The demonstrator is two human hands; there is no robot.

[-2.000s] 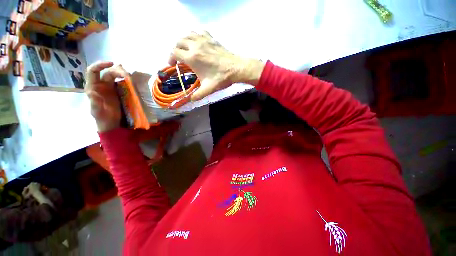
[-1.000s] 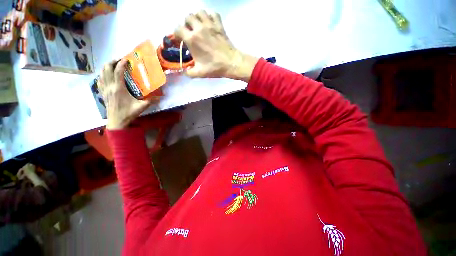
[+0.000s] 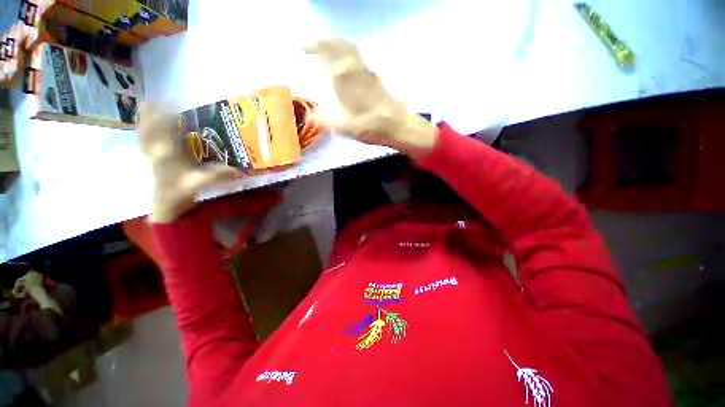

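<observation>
A retail box (image 3: 225, 133) with a printed coil picture lies on the table near its front edge. Its orange flap (image 3: 274, 127) is at the right end. An orange cable coil (image 3: 307, 123) shows just beyond the flap; how far it sits inside the box is hidden. My left hand (image 3: 171, 163) is blurred, fingers spread around the box's left end, thumb near its front edge, with no clear grip. My right hand (image 3: 367, 99) is spread right of the coil, partly blurred; its palm side is close to the coil, contact unclear.
Orange and black retail boxes (image 3: 107, 22) are stacked at the back left, with another box (image 3: 87, 86) lying before them. A slim green-yellow packet (image 3: 606, 36) lies at the far right. Red stools (image 3: 656, 155) stand below the table. Another person's hand (image 3: 36, 290) shows at lower left.
The box has turned from upright in my left hand to lying with its printed face up. The coil has gone mostly behind the orange flap. My right hand has come off the coil and spread.
</observation>
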